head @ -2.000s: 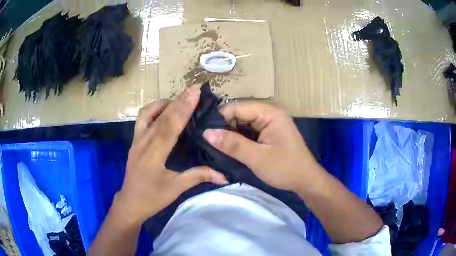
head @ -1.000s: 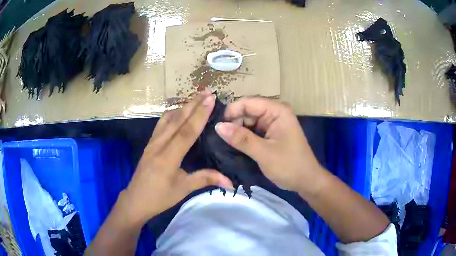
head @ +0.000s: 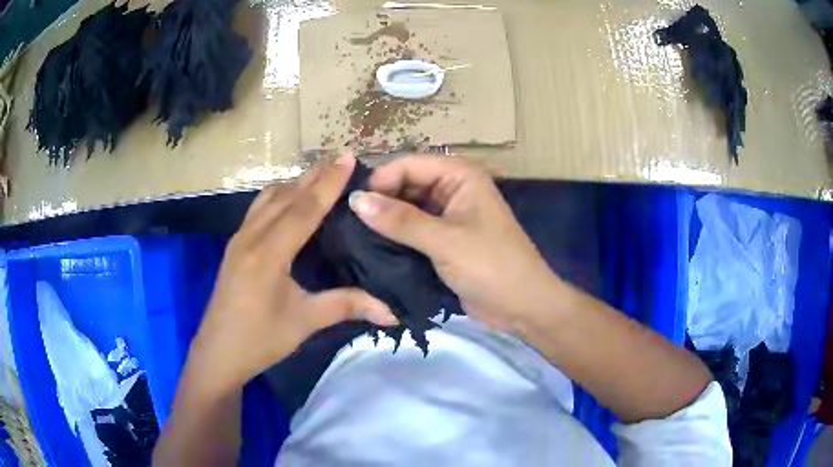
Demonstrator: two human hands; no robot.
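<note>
A limp black cloth piece (head: pixel 384 264) with a jagged hem hangs between both hands, above the lap at the table's near edge. My left hand (head: pixel 274 274) holds its left side, fingertips at the pointed top and thumb lower down. My right hand (head: pixel 457 233) pinches the cloth near the top with thumb and bent fingers. The inner side of the cloth is hidden. A white oval dish (head: pixel 409 80) with a thin swab (head: pixel 442 69) resting in it sits on a brown-stained cardboard pad (head: pixel 475 114).
Black ragged piles (head: pixel 91 82) lie at the table's left. A single black piece (head: pixel 712 73) lies at the right. Another swab (head: pixel 427 6) lies above the dish. Blue crates (head: pixel 91 244) with white plastic and black pieces stand below the table edge on both sides.
The view has shifted, so the table sits higher in the frame. Both hands keep hold of the cloth near its top, and its jagged hem now shows below my left thumb.
</note>
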